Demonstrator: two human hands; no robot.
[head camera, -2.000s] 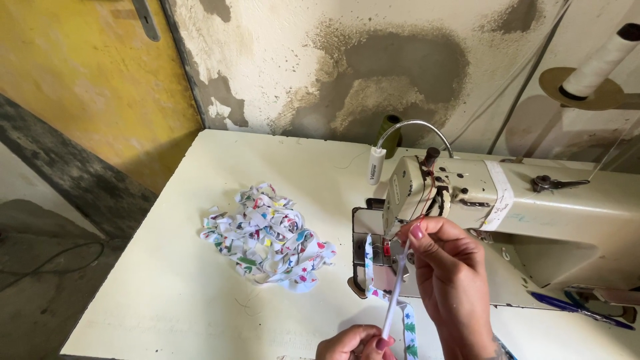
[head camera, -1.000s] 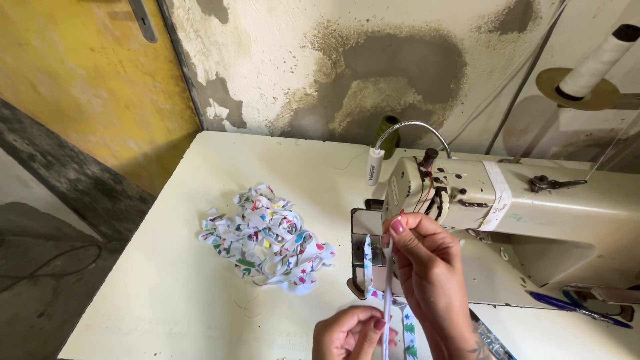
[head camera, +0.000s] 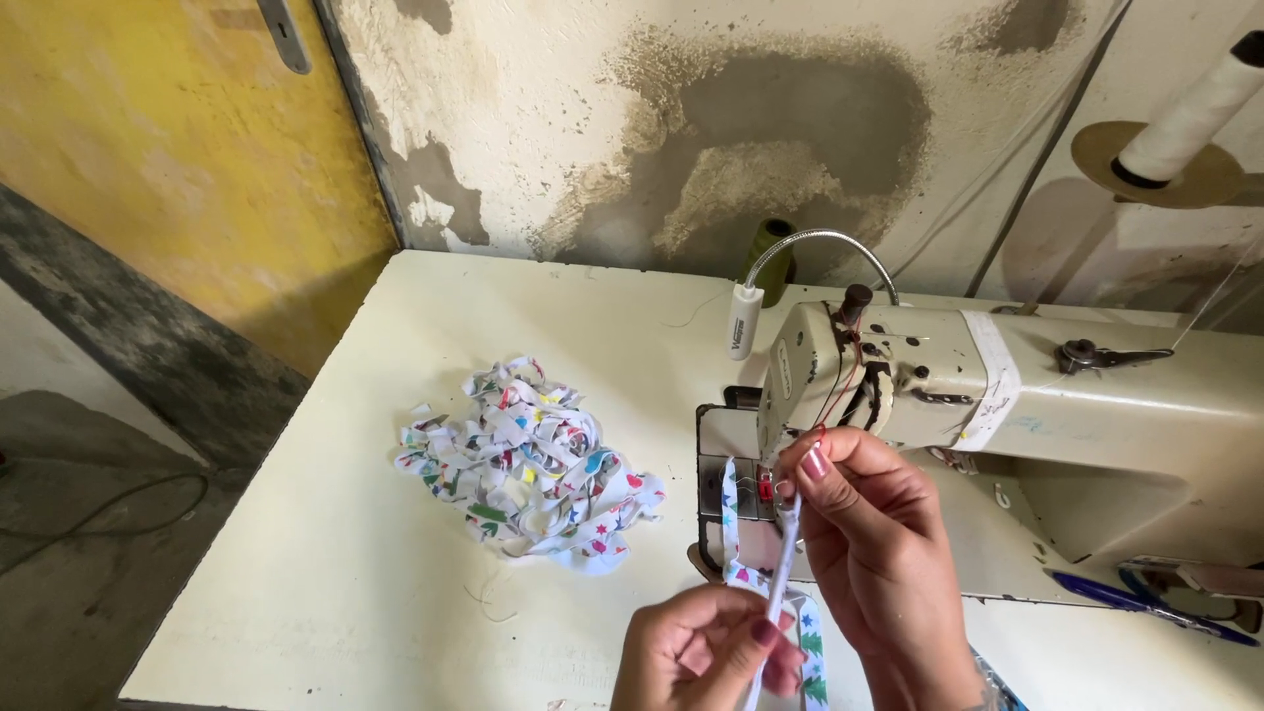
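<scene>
My right hand (head camera: 879, 533) pinches the upper end of a narrow folded fabric strip (head camera: 783, 573) in front of the sewing machine head (head camera: 820, 365). Lower down, the fingers of my left hand (head camera: 706, 647) close on the same strip. Behind the hands, a printed fabric strip (head camera: 731, 513) with stars and trees lies over the machine's bed plate and hangs past its front edge. To the left, a tangled heap of printed white fabric strips (head camera: 553, 464) lies on the tabletop. My fingers hide the needle area partly; a red part shows beside them.
A flexible-neck lamp (head camera: 745, 321) arches beside the machine head, with a green thread cone (head camera: 775, 259) behind it. Blue-handled scissors or snips (head camera: 1150, 604) lie at the right. A white thread cone (head camera: 1190, 118) stands at upper right. The table (head camera: 296, 553) meets a patched wall.
Both hands stay on the narrow strip. My left hand has shifted a little to the left and up since the oldest frame. The heap of strips has not moved.
</scene>
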